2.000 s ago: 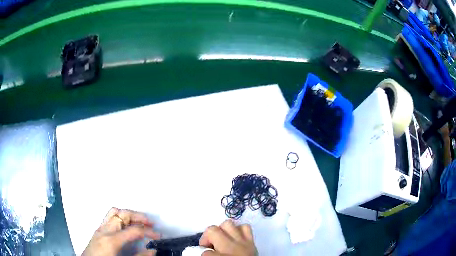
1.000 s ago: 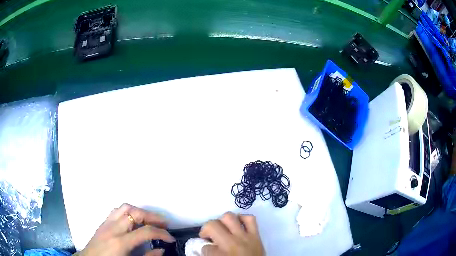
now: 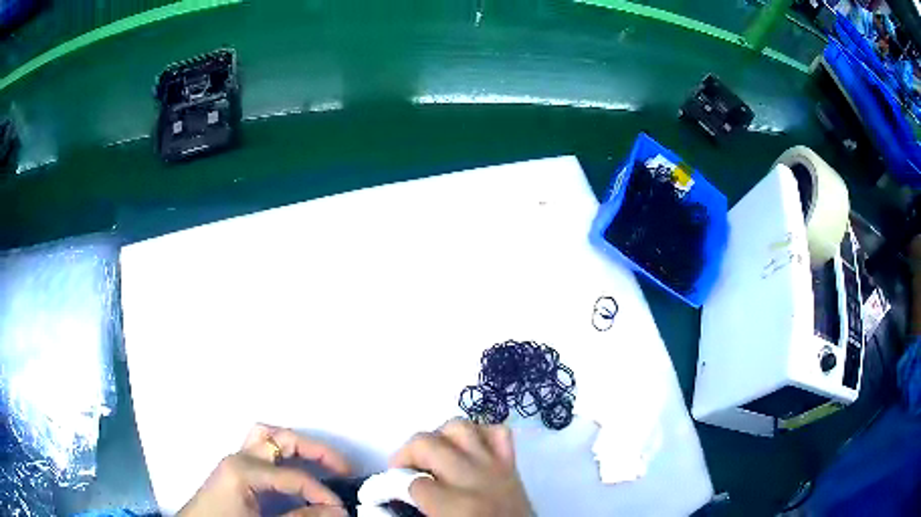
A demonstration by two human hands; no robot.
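My left hand (image 3: pixel 271 477), with a ring on one finger, is at the bottom edge, its fingers on a black housing (image 3: pixel 345 491). My right hand (image 3: pixel 467 473) is on the housing's right side, with a white covering (image 3: pixel 392 489) at its fingers. The housing is mostly hidden by my hands and cut off by the picture's edge. A tangled pile of black sealing rings (image 3: pixel 520 380) lies on the white sheet (image 3: pixel 303 303) just beyond my right hand. Two overlapping rings (image 3: pixel 604 313) lie apart to the right.
A blue parts bin (image 3: pixel 715 237) of black rings stands at the sheet's right edge, beside the white tape dispenser (image 3: pixel 752 303) with its tape roll (image 3: pixel 828 207). A crumpled white cloth (image 3: pixel 626 449) lies right. Clear plastic bags (image 3: pixel 56 343) lie left. Housings (image 3: pixel 199 116) (image 3: pixel 716 106) sit on the green belt.
My hands stay together around the housing; their fingers have shifted, and more of the white covering shows than one second ago. The whole view has tilted slightly.
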